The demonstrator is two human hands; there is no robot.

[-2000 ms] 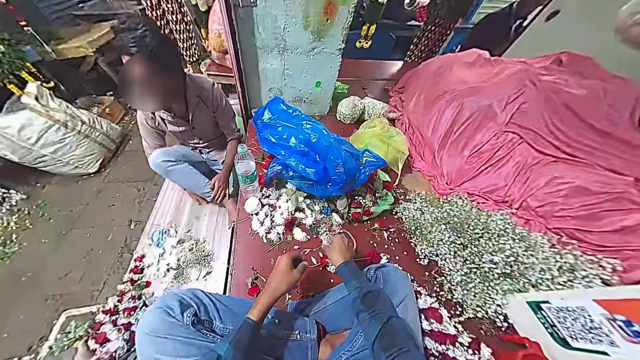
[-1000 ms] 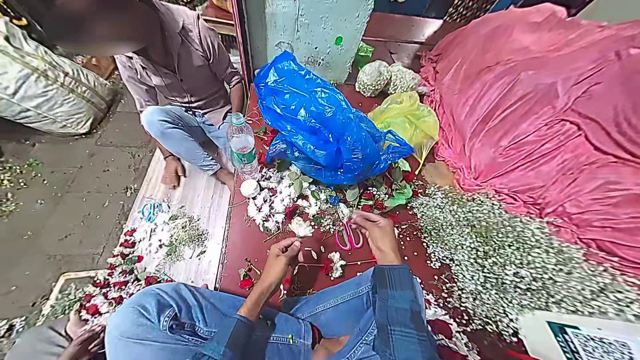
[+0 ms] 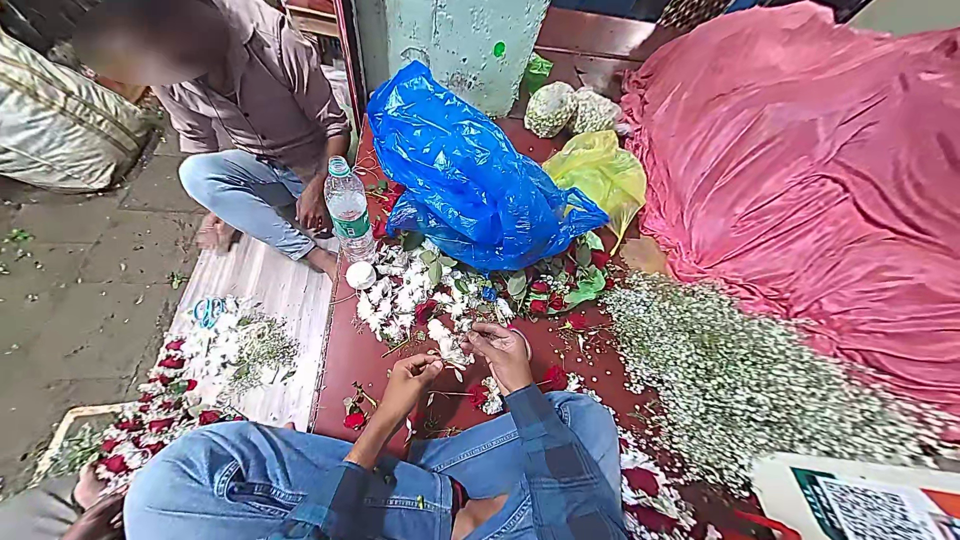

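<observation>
My left hand (image 3: 414, 381) pinches a small white flower (image 3: 448, 345) between thumb and fingers, above the red platform (image 3: 352, 375). My right hand (image 3: 501, 355) is close beside it, its fingertips at the flower's other side; whether they grip it is unclear. Just beyond lies a heap of white flowers (image 3: 397, 300), with red roses (image 3: 544, 296) and green leaves among them. A thread ball (image 3: 361, 275) rests at the heap's left edge. Red and white flowers on a thread (image 3: 480, 394) lie below my hands. The pink scissors are mostly hidden by my right hand.
A blue plastic bag (image 3: 480, 180), a yellow bag (image 3: 600, 176) and a water bottle (image 3: 349, 210) stand beyond the flowers. Baby's breath (image 3: 735, 367) and pink cloth (image 3: 795, 187) are at right. A person (image 3: 255, 97) sits at upper left; blue scissors (image 3: 208, 311) lie at left. Another person's hands show at lower left.
My hands have come closer together, and a white flower is now between them. The pink scissors, seen between my hands one second ago, are now mostly covered.
</observation>
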